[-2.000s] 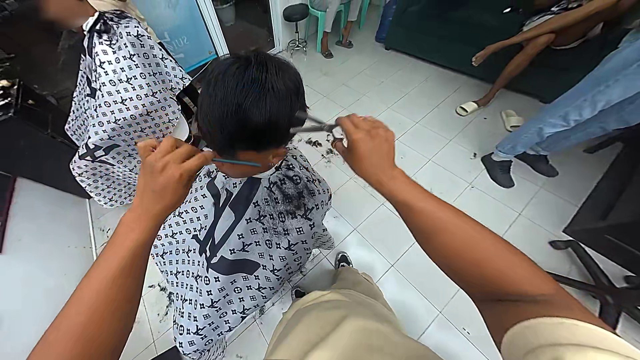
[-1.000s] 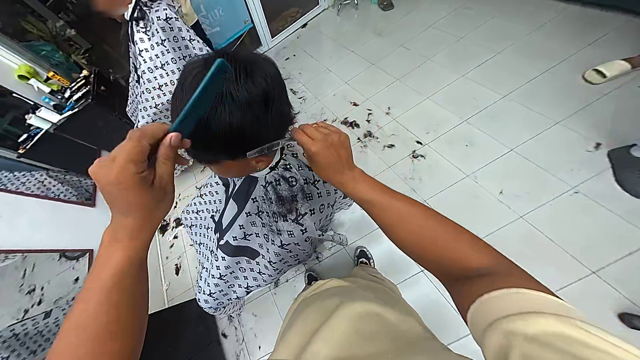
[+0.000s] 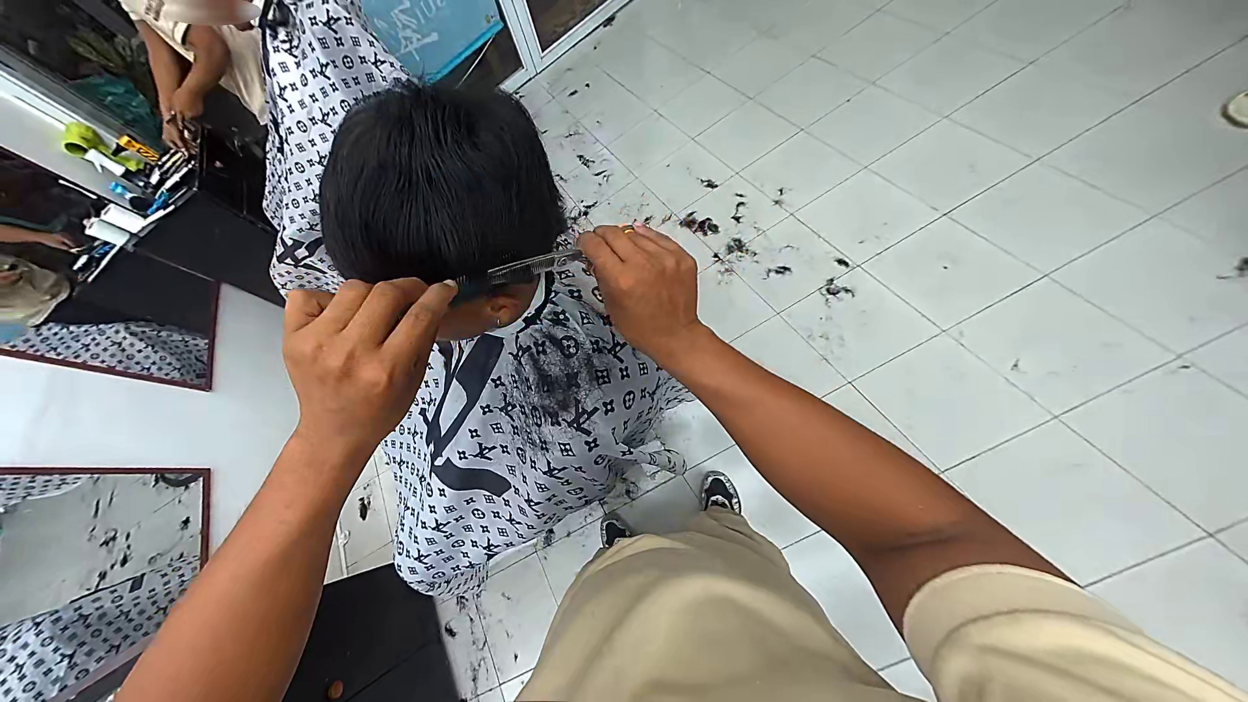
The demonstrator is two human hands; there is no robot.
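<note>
A seated person with short black hair (image 3: 439,175) wears a white patterned barber's cape (image 3: 546,419) with loose cut hair on its shoulder. My left hand (image 3: 366,356) is at the side of the head, its fingers closed on a teal comb (image 3: 473,289) that is mostly hidden by fingers and hair. From the other side, my right hand (image 3: 643,283) holds thinning shears (image 3: 536,263); their toothed blade lies along the hair above the ear, close to the comb. The handles are hidden in my right hand.
Clippings (image 3: 702,224) lie scattered on the white tiled floor (image 3: 975,234). Beyond is another caped person (image 3: 331,58). A dark counter (image 3: 229,229) at left bears a lime-green hair dryer (image 3: 83,141) and bottles. Framed mirrors (image 3: 97,546) hang on the left wall.
My left hand has lowered the comb from over the top of the head to the hair above the ear. My right hand stays beside the head with the shears. The view has moved closer.
</note>
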